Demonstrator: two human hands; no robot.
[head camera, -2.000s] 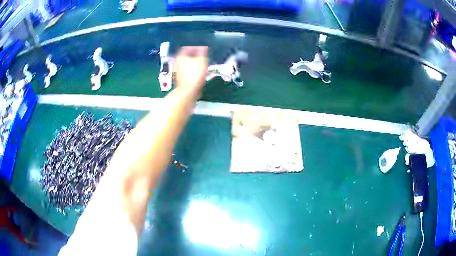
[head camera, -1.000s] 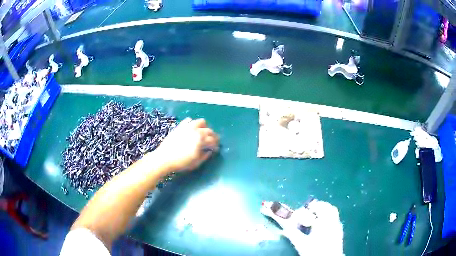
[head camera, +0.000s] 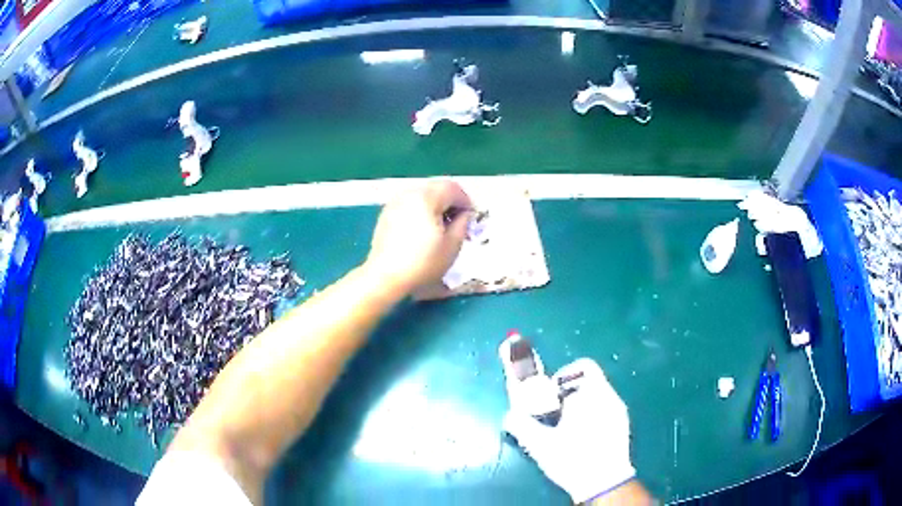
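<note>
My left hand (head camera: 420, 237), bare, is over the tan cardboard pad (head camera: 519, 259). Its fingertips pinch a small dark metal part (head camera: 453, 213) beside the whitish lump (head camera: 479, 229) on the pad. My right hand (head camera: 586, 435), in a white glove, holds a white unit (head camera: 521, 374) above the bench, red tip pointing away from me. A dark piece sticks out of the unit near my thumb. The glove hides the unit's lower end. A heap of small dark and silver metal parts (head camera: 168, 331) lies on the green bench at left.
Beyond the pale rail (head camera: 633, 188), spaced white units (head camera: 457, 104) lie on the dark green conveyor. At right are a white bottle (head camera: 720, 247), crumpled white cloth (head camera: 781, 222), black slab with cable (head camera: 791, 287), blue-handled cutters (head camera: 766, 400) and a blue bin (head camera: 841, 296) of white parts.
My left hand first came back from the conveyor to the heap's edge, then moved right onto the pad. My right hand has come into view with a white unit, now turned more upright.
</note>
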